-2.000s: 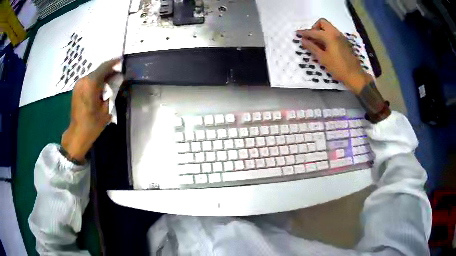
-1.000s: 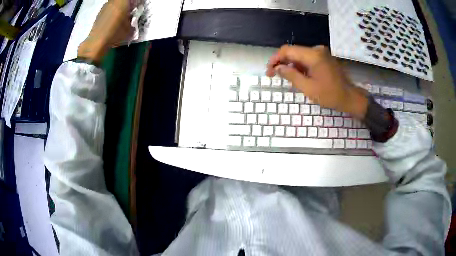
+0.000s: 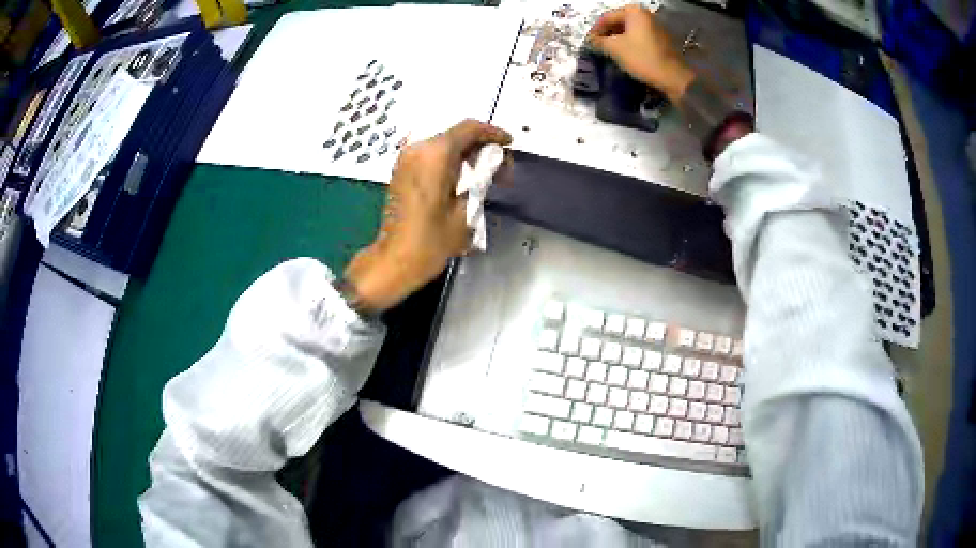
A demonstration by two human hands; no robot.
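Note:
My left hand (image 3: 433,198) is bare and holds a crumpled white tissue (image 3: 478,193) above the near edge of the metal plate (image 3: 535,128). My right hand (image 3: 642,48) is at the black fixture (image 3: 615,94) on that plate, fingertips at its upper left; whether they hold a part cannot be told. The left white sheet (image 3: 278,91) bears small dark parts (image 3: 367,112) in slanted rows. The right white sheet (image 3: 824,118) bears a dense grid of dark parts (image 3: 884,268), partly hidden by my right sleeve.
A white keyboard (image 3: 637,380) lies on a pale tray with a curved front edge (image 3: 578,487). A black strip (image 3: 610,209) runs between tray and plate. A green mat (image 3: 214,257) is at left, with blue trays (image 3: 161,161) and a loose paper (image 3: 91,150) beyond.
My right hand has moved from above the keyboard to the black fixture. My left hand has moved from the left sheet to the plate's near edge with the tissue. The view has shifted.

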